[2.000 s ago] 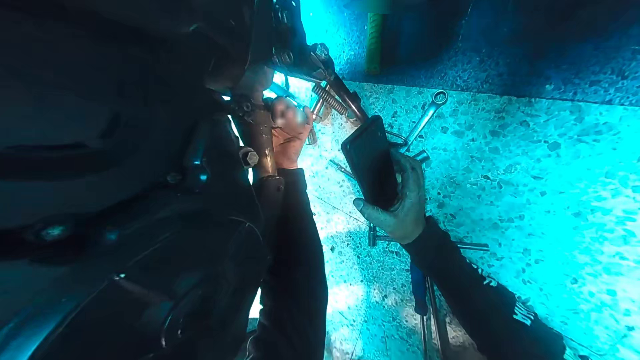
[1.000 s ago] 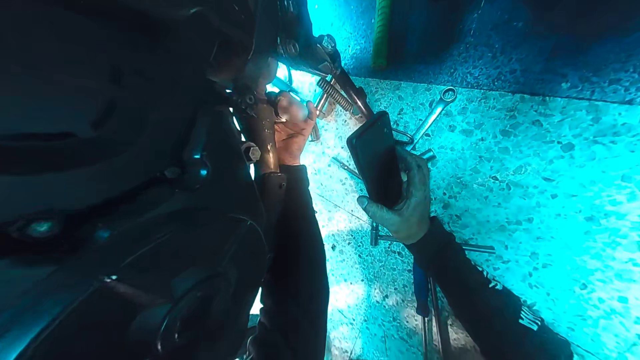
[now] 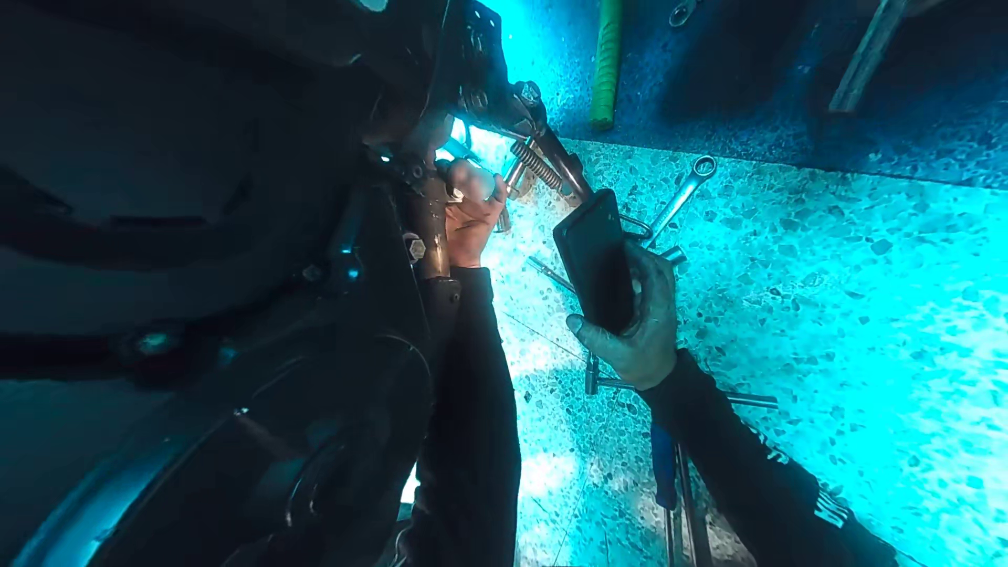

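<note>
My right hand (image 3: 642,323) holds a dark smartphone (image 3: 594,264), its thumb along the near edge and fingers around the right side. To the left, my left hand (image 3: 472,205) reaches in beside a brown metal tube (image 3: 431,228) on the underside of what looks like a motorcycle. Its fingertips are blurred and partly behind the metal parts, so whether they grip anything cannot be told. A coil spring (image 3: 537,164) and a slanting metal rod (image 3: 565,164) sit between the two hands. A hex bolt (image 3: 415,250) shows on the tube's left side.
The dark machine body (image 3: 197,236) fills the left side. On the speckled floor lie a ring spanner (image 3: 685,197), a T-handle wrench (image 3: 591,376) and a blue-handled screwdriver (image 3: 664,465). Farther off, a green rod (image 3: 606,67) and a metal bar (image 3: 869,55) lie on the dark blue area.
The view has shifted slightly, showing more of the dark blue area. Both hands keep nearly the same places, and the phone stays in my right hand.
</note>
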